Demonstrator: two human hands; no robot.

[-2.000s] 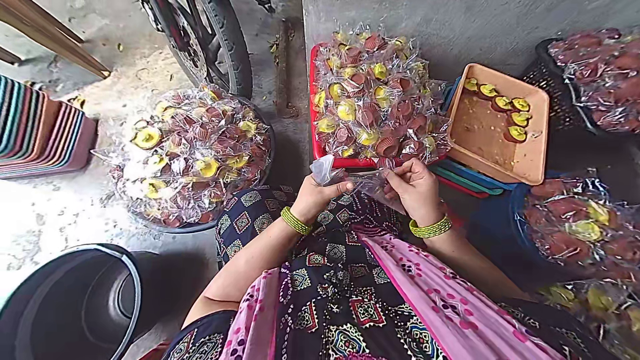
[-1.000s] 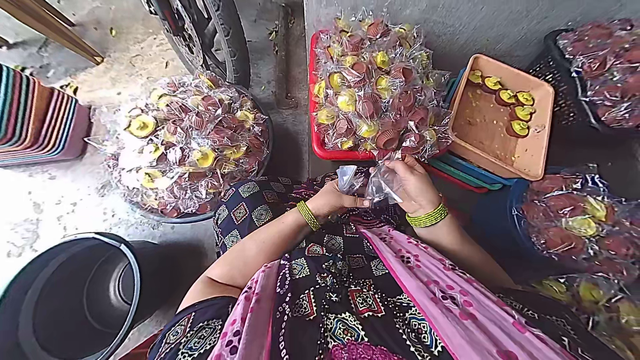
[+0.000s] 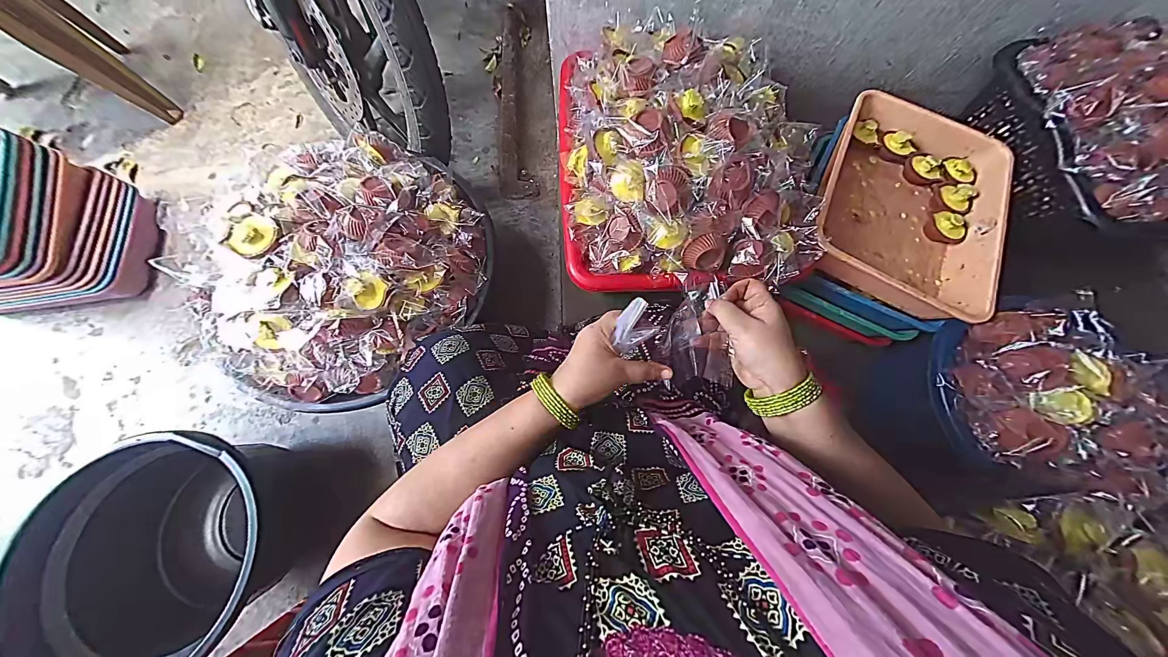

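My left hand (image 3: 604, 360) grips a folded bundle of clear plastic bags (image 3: 631, 326). Between my two hands, above my lap, is a thin clear plastic bag (image 3: 686, 342), whose edge my right hand (image 3: 753, 330) pinches between thumb and fingers. Just beyond the hands stands a red tray (image 3: 593, 280) heaped with brown and yellow fluted cups (image 3: 704, 250) in clear wrappers. To its right, a tilted orange plastic tray (image 3: 899, 233) holds several small yellow-topped brown pieces (image 3: 949, 226). Whether the bag holds anything cannot be told.
On the left are a round tub of wrapped pieces (image 3: 365, 274), a black bucket (image 3: 137, 547) and stacked coloured trays (image 3: 73, 219). A motorcycle wheel (image 3: 401, 82) stands beyond. More wrapped pieces fill a blue tub (image 3: 949, 392) and a black basket (image 3: 1058, 155) at right.
The right hand has moved a little away from the left, and the clear bag now spans the space between them. The trays and tubs have stayed in place.
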